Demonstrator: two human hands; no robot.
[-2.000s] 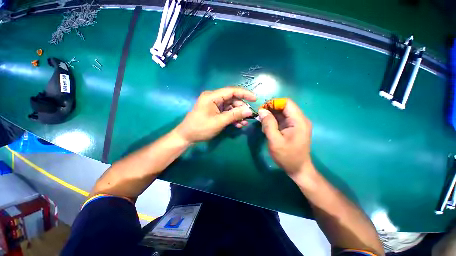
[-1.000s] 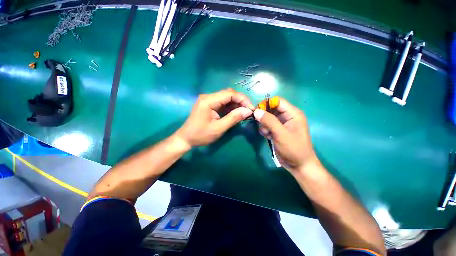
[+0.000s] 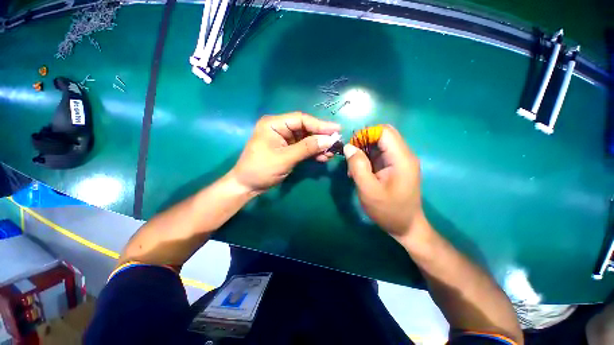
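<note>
My left hand (image 3: 286, 148) pinches a small white end piece (image 3: 332, 139) between thumb and fingertips, with dark wires beside it. My right hand (image 3: 387, 178) holds an orange-handled tool (image 3: 370, 137) in its curled fingers, with thin black wires fanned across the orange. The right thumb and finger nearly meet the left fingertips. The tool's tip is hidden. Small metal pins (image 3: 331, 94) lie on the green mat (image 3: 283, 236) just beyond my hands.
White bars with black wires (image 3: 210, 40) lie at the upper left of centre; two more white bars (image 3: 544, 84) lean at the right rail. A black curved object (image 3: 71, 128), orange pieces (image 3: 42, 70) and a pin pile (image 3: 87, 27) are at left. Another bar (image 3: 604, 263) shows at the right edge.
The white bar seen below my right hand one second ago no longer shows. Black wires are now fanned over the orange handle. The mat's items have shifted slightly in view.
</note>
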